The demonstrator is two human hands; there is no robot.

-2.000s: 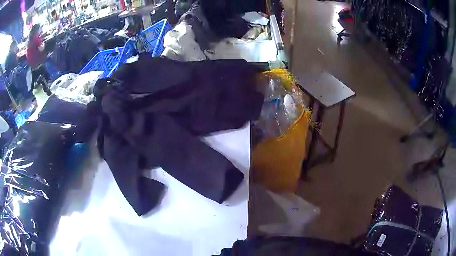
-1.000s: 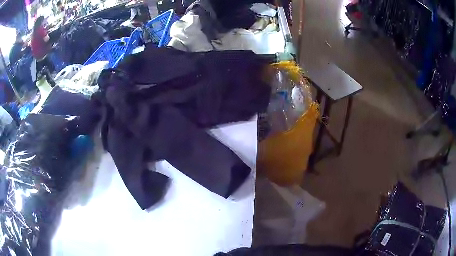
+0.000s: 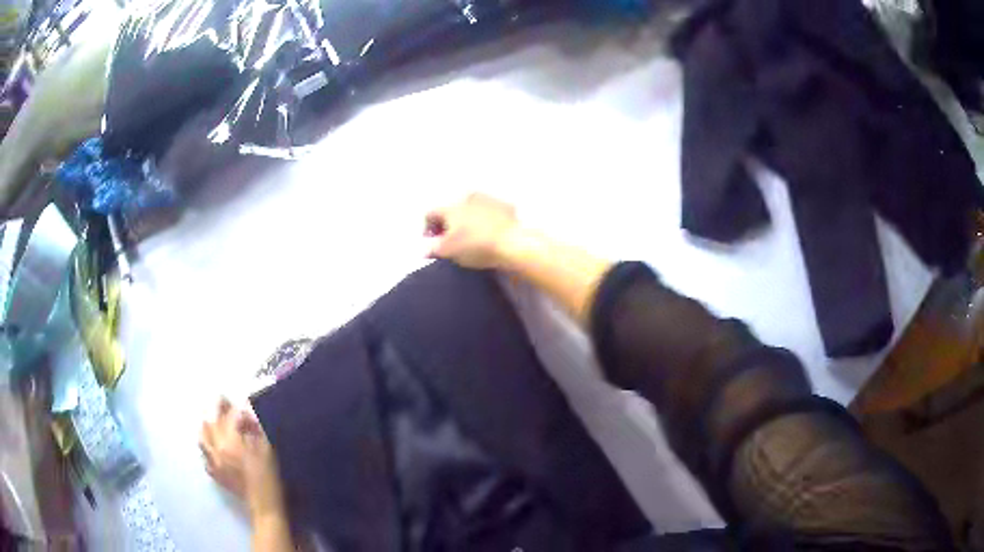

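A dark garment (image 3: 464, 377) lies partly folded on the white table (image 3: 356, 194), with a shinier dark strip along its middle. My right hand (image 3: 475, 232) grips its far corner, fingers curled. My left hand (image 3: 235, 453) holds its left corner, the fingertips at the edge; part of the grip is hidden. A small shiny, patterned thing (image 3: 286, 360) shows at the garment's far edge between my hands; I cannot tell what it is.
A heap of unfolded dark garments (image 3: 820, 140) lies at right with sleeves hanging down. Glossy packed garments (image 3: 270, 76) stand along the far side. A blue plastic bundle (image 3: 108, 178) and a printed label strip (image 3: 103, 431) lie at left. A yellow-orange sack (image 3: 928, 345) is at right.
The view has swung left and down. Both my hands and the garment they hold have come into view. The pile of garments now shows at the upper right.
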